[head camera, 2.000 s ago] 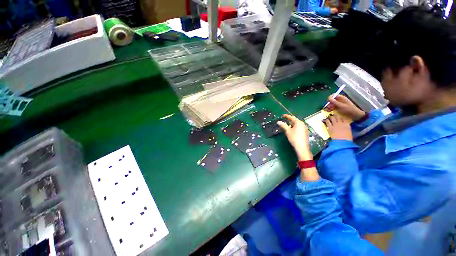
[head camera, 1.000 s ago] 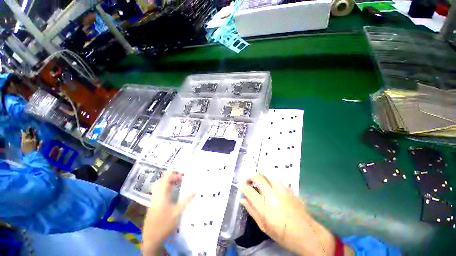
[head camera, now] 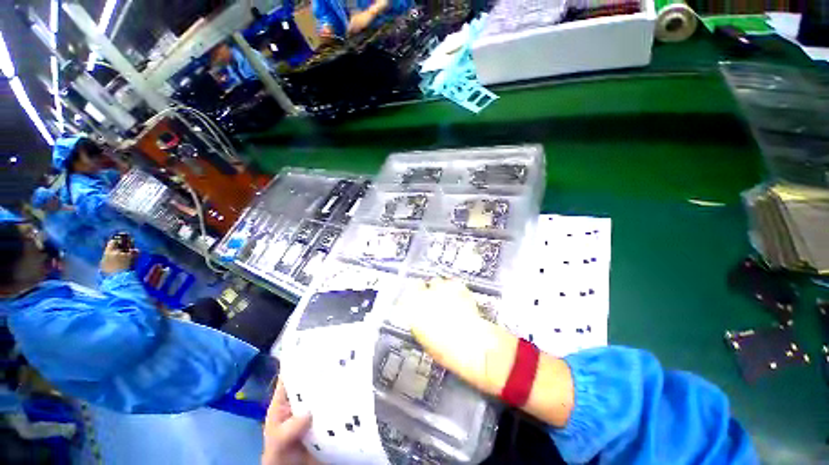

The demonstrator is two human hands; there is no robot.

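The clear blister tray (head camera: 532,173) holds dark circuit boards (head camera: 480,214) in two columns of pockets. The white sticker sheet (head camera: 338,386), with one large black sticker (head camera: 338,310) and small black pads, lies over the tray's near left part. My left hand (head camera: 286,431) grips its lower left edge, partly cut off by the frame. My right hand (head camera: 459,331) reaches over the middle of the tray, palm down, beside the sheet; its fingertips are washed out, and whether they hold anything cannot be told. A second liner sheet (head camera: 568,272) with small black squares lies right of the tray.
Covered boards (head camera: 768,352) and a stack of sheets (head camera: 791,227) lie at the right. A neighbouring tray (head camera: 300,218) stands left. A white foam box (head camera: 568,45) and light blue cut-out pieces (head camera: 459,82) are at the back. People in blue smocks (head camera: 118,341) sit at the left.
The view has shifted, so the tray appears further right. My left hand now grips the sticker sheet, which has moved left across the tray. My right hand has moved from the tray's right edge onto its middle.
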